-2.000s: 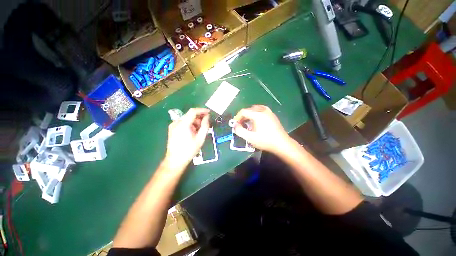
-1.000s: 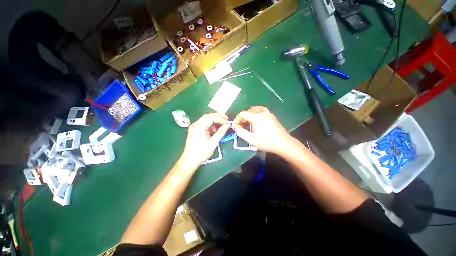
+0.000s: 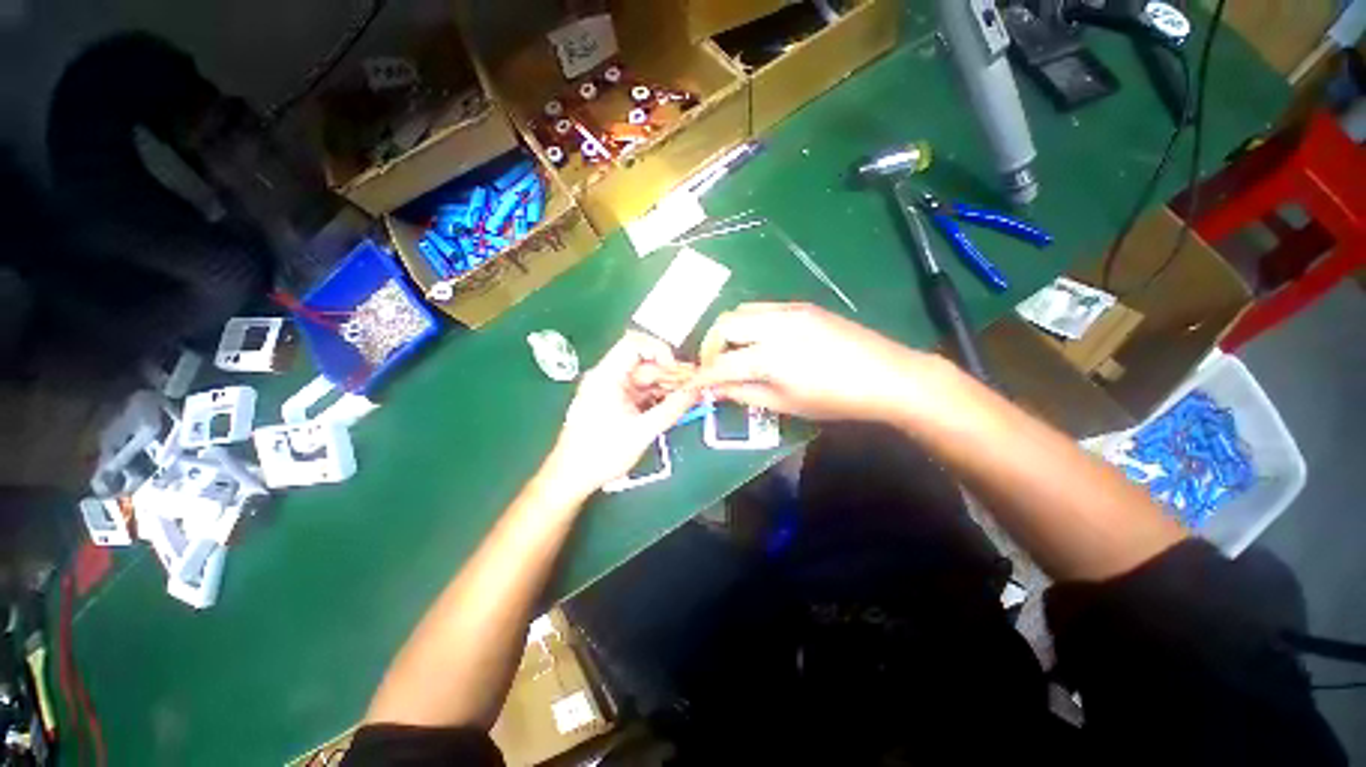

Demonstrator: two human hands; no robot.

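Note:
My left hand (image 3: 611, 417) and my right hand (image 3: 764, 360) meet over the bench's front edge, fingertips touching. Whatever small thing is between the fingers is hidden and blurred; I cannot tell what it is. A white housing (image 3: 745, 430) lies under my right hand, and another white housing (image 3: 647, 468) lies partly under my left hand. A bit of a blue cell (image 3: 691, 414) shows between them, below my fingers. A white card sheet (image 3: 682, 295) lies just behind my hands.
White housings (image 3: 195, 480) are piled at left, by a blue tray (image 3: 304, 325) of small pieces. Cardboard boxes (image 3: 517, 270) hold cells and wired parts at the back. A mallet (image 3: 939, 285), blue pliers (image 3: 1001, 225) and tweezers lie at right. A white tub (image 3: 1285, 468) of cells is low right.
My hands, apart over the two housings two seconds ago, have come together. My right hand has since turned and reaches over my left fingertips. The camera view has shifted slightly.

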